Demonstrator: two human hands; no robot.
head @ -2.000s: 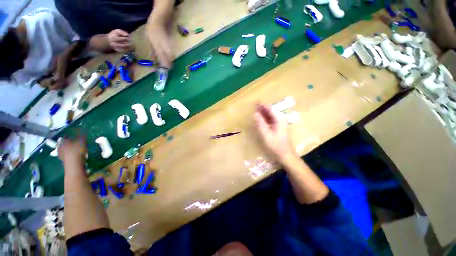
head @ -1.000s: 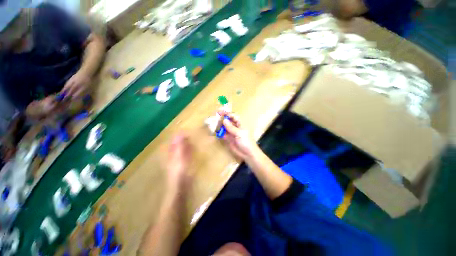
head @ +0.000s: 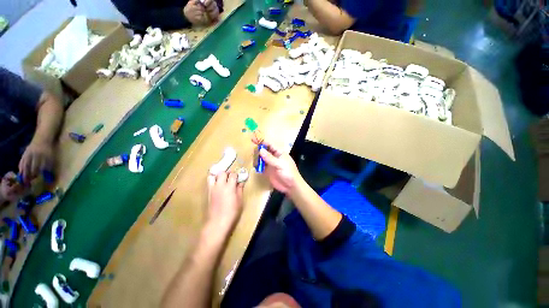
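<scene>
My right hand [head: 282, 171] holds a blue battery cell [head: 260, 160] upright between thumb and fingers. Thin reddish wires run from its top to a small green circuit board [head: 250, 124], which stands clear above the fingers. My left hand [head: 225, 201] is low over the bench, with its fingertips on white housing shells. One curved white shell [head: 224, 161] lies just beyond the fingertips. A smaller-looking white piece [head: 242, 175] sits at the thumb side, partly hidden by the hand. Dark pointed tweezers [head: 162, 206] lie on the bench to the left.
A green conveyor belt [head: 114, 201] with shells and wired cells runs along the bench's left side. White shells [head: 295, 71] are piled at the bench's far end, beside a cardboard box [head: 385, 141] full of shells. Other people's hands work across the belt and at the far end.
The view has turned right. My right hand, empty two seconds ago, still holds the cell and board as one second ago. My left hand has moved in from the left to the white shells.
</scene>
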